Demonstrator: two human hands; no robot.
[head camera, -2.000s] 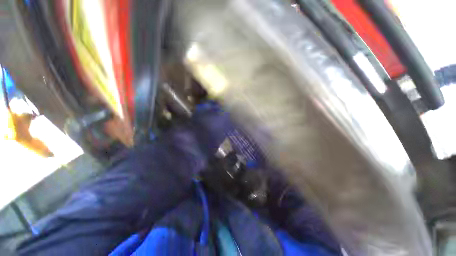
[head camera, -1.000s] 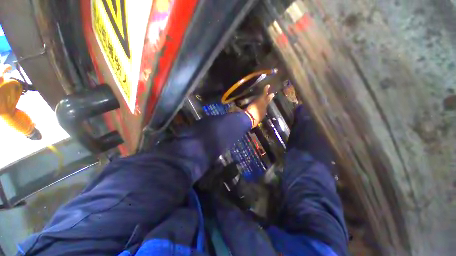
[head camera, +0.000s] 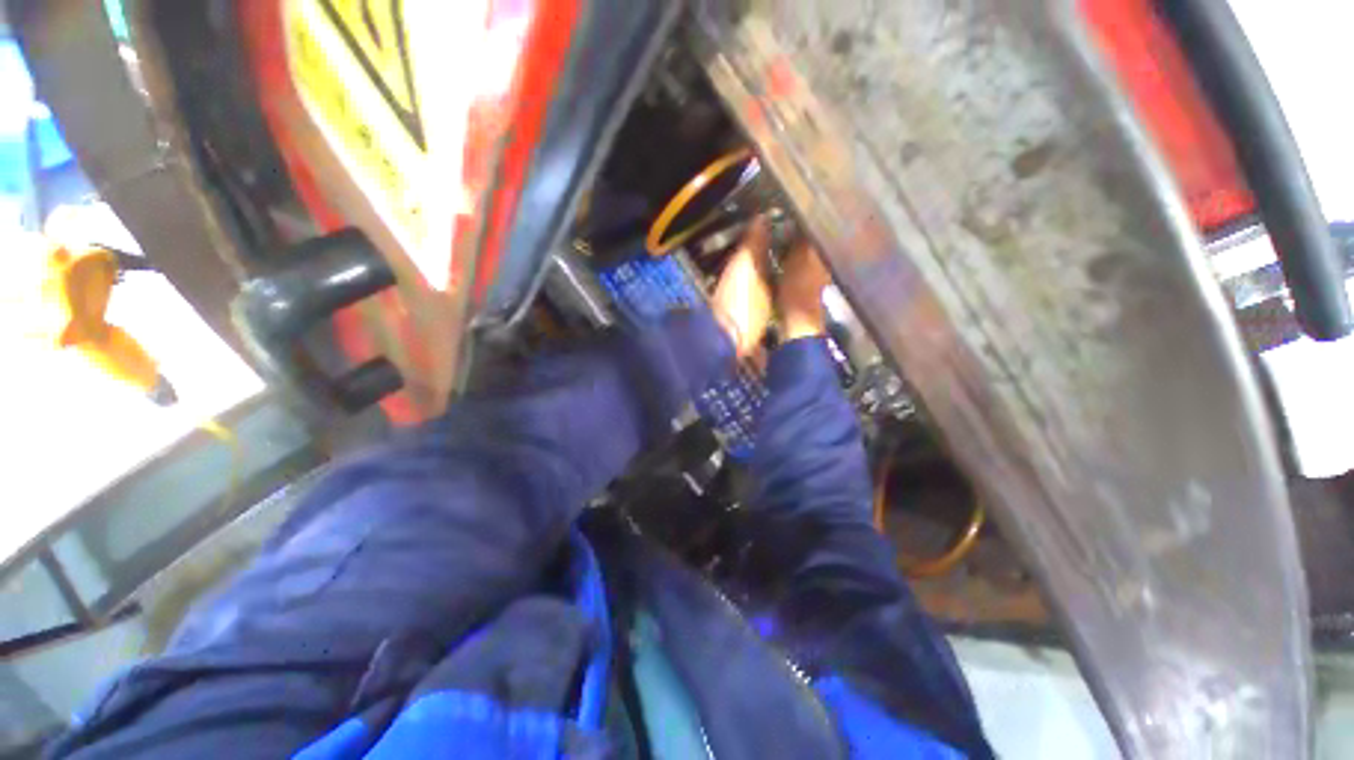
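Observation:
My left hand (head camera: 744, 302) and my right hand (head camera: 803, 288) are bare and close together inside the dark machine opening, at the ends of dark blue sleeves. The fingertips are blurred against metal machine parts, and I cannot tell what they touch or hold. An amber hose (head camera: 686, 195) loops just beyond my left hand. A blue perforated surface (head camera: 642, 287), perhaps a basket, lies below and beside my left hand and forearm.
The red-framed door (head camera: 512, 141) with a yellow warning label and black handle (head camera: 262, 319) stands left. A worn grey metal panel (head camera: 1025, 267) borders the opening on the right. Another amber loop (head camera: 970, 542) hangs lower right. An orange thing (head camera: 101, 319) lies on a bright white surface far left.
Both hands now show side by side; a second ago the panel edge partly covered my right arm. The view has shifted, showing the panel's far edge and a red part at right.

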